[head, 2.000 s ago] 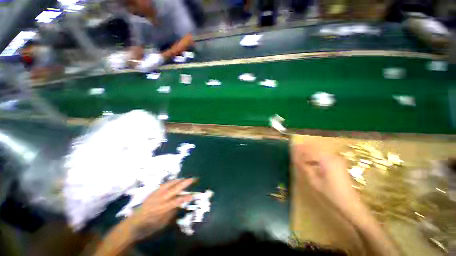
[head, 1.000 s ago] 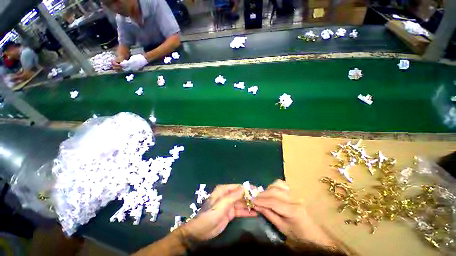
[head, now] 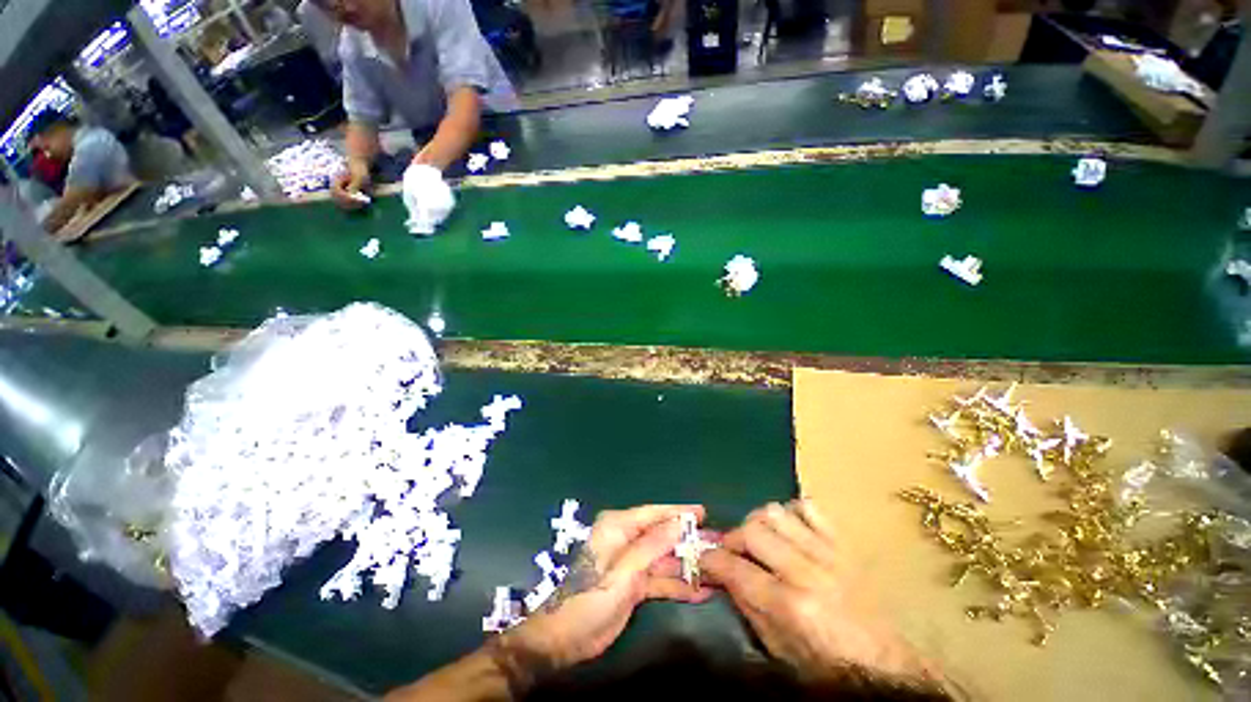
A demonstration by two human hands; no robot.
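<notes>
My left hand [head: 604, 590] and my right hand [head: 789, 583], both bare, meet at the lower middle. Their fingertips hold a small white cross-shaped piece with gold-coloured metal on it [head: 692, 546]. My left fingers grip it from the left; my right fingertips touch its right side. Loose white cross-shaped pieces [head: 545, 579] lie just left of my left hand. A heap of gold metal parts [head: 1056, 549] lies on the tan cardboard sheet [head: 858, 460] at right, with several white pieces at its far edge.
A clear bag bulging with white pieces [head: 281, 453] stands at left, its pieces spilling onto the dark green bench [head: 617, 432]. Beyond a worn ledge, the green belt [head: 823, 220] carries scattered white pieces. A person opposite wears a white glove [head: 427, 200]. A clear bag [head: 1207, 610] lies far right.
Two seconds ago my hands were apart, left by the white pieces, right over the cardboard; now they meet on one piece. Belt pieces have shifted left. The person's gloved hand has moved over the belt.
</notes>
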